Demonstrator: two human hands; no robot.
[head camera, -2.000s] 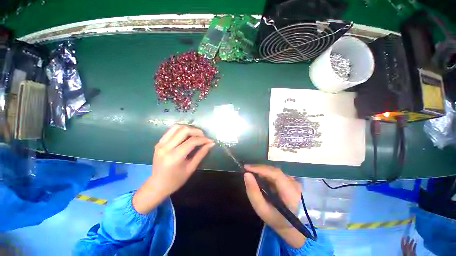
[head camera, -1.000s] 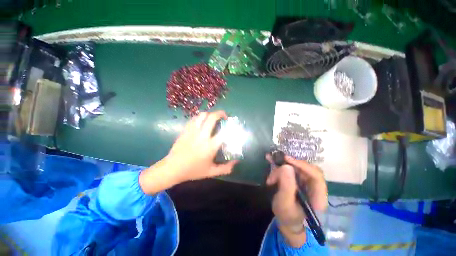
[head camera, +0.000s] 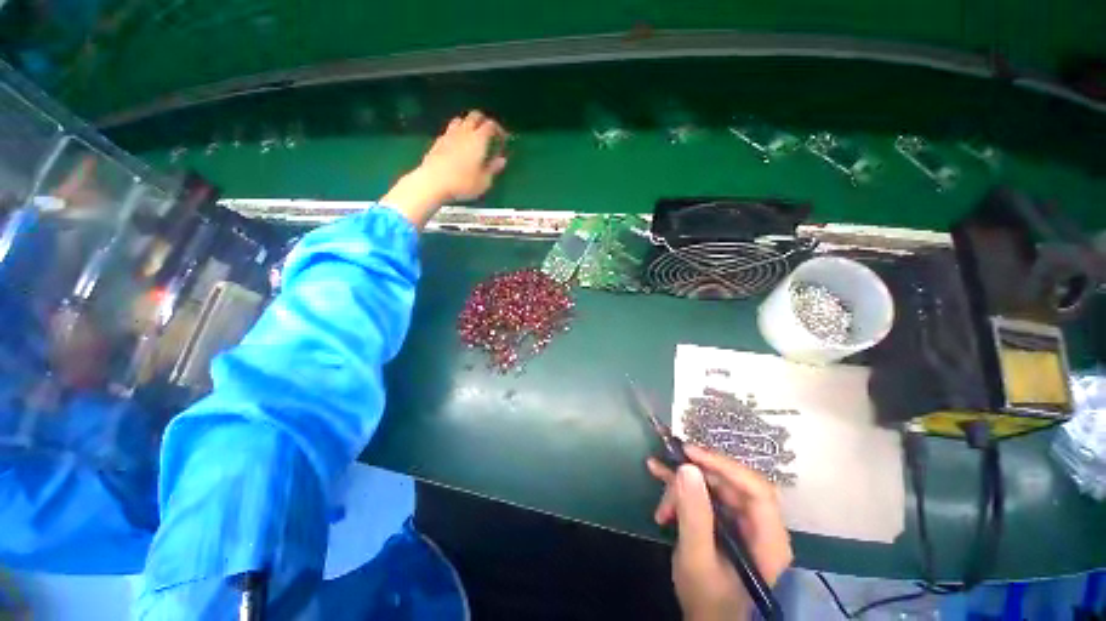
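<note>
My right hand (head camera: 728, 534) holds the black soldering iron (head camera: 724, 522) like a pen, its thin tip pointing up and left over the bench, left of the pale sheet (head camera: 837, 485). Grey-brown small parts (head camera: 735, 434) lie on that sheet. My left hand (head camera: 465, 158) reaches far forward over the green conveyor belt (head camera: 546, 164), fingers bent; whether it touches or holds anything is hidden. Small dark red components (head camera: 516, 315) lie in a loose pile on the bench. Two or three green circuit boards (head camera: 594, 251) lie by the fan.
The fume extractor fan (head camera: 722, 265) stands at the back edge. A white tub (head camera: 867, 297) with silvery pieces stands beside the black soldering station (head camera: 934, 352). The yellow sponge (head camera: 1033, 368) is at the right. Several boards (head camera: 839, 155) sit on the belt. Clear-sided boxes stand far left.
My left hand has left the bright spot at bench centre and stretched forward over the conveyor. My right hand still holds the iron near the sheet. The view has tilted up, showing more of the belt.
</note>
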